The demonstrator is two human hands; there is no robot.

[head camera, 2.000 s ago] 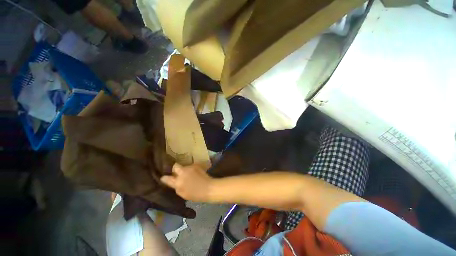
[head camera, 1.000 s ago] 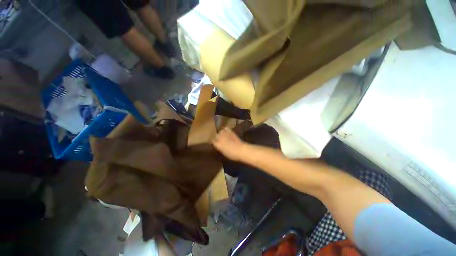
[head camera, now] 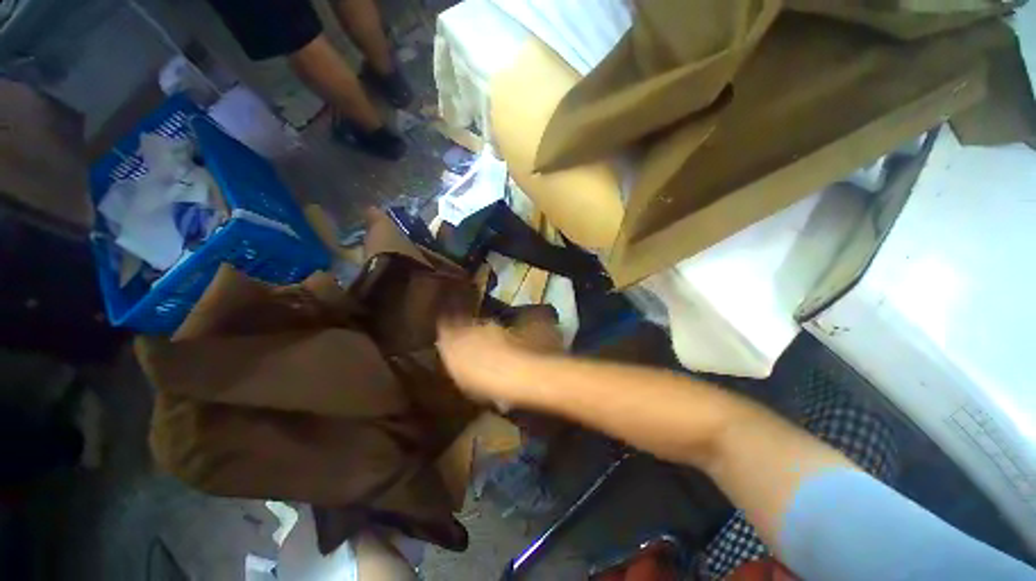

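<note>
A heap of brown cloth pieces [head camera: 284, 386] hangs in folds left of centre. My right hand [head camera: 483, 358] is blurred at the heap's right side; its fingers and any hold cannot be made out. A tan piece [head camera: 498, 437] shows below my right wrist. A bare forearm [head camera: 381, 562] shows at the bottom edge under the brown cloth, perhaps my left; its hand is hidden. A large khaki garment panel [head camera: 795, 136] lies folded over the table's left edge, with pale cloth [head camera: 738, 306] under it.
A white sewing table [head camera: 943, 261] with a printed ruler is at right. A blue crate [head camera: 267, 244] with scraps stands on the floor at left. Another person's legs [head camera: 329, 80] are at the top. Dark and pale scraps lie at centre. A metal bar [head camera: 568, 511] is below my arm.
My right hand first moved up and right with the tan strip, then back left onto the brown cloth. The upright strip is no longer seen there. The view has shifted.
</note>
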